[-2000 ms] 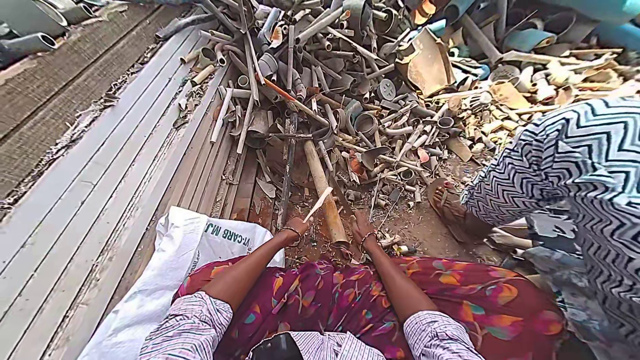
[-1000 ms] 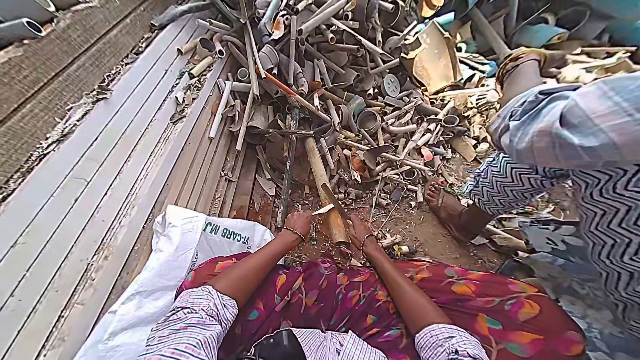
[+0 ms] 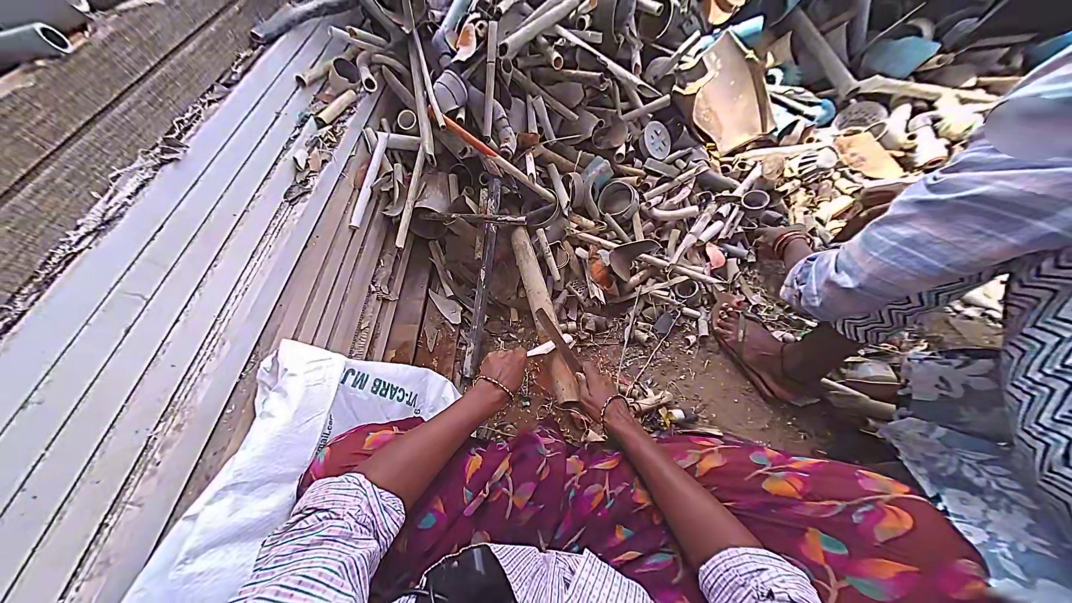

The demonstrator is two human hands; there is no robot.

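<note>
My left hand [image 3: 504, 369] is closed on one end of a small white plastic piece [image 3: 550, 345], which points right across a long tan pipe [image 3: 533, 285]. My right hand [image 3: 596, 392] grips a dark flat blade [image 3: 559, 341] that slants up and left over the same pipe, close to the white piece. Whether blade and piece touch is not clear. The pipe lies lengthwise in front of me, its near end between my hands. A narrow dark metal bar [image 3: 483, 276] lies to the left of the pipe.
A large heap of scrap plastic pipes and fittings [image 3: 620, 201] spreads ahead. Long grey panels [image 3: 176, 276] run along the left, with a white woven sack [image 3: 276, 452] by my left arm. At the right, a co-worker's sandalled foot [image 3: 762, 356] and hand [image 3: 787, 243] are close to the heap.
The co-worker's arm, at the upper right a second ago, now reaches lower, with the hand by the near part of the heap. The white piece between my hands has changed its slant.
</note>
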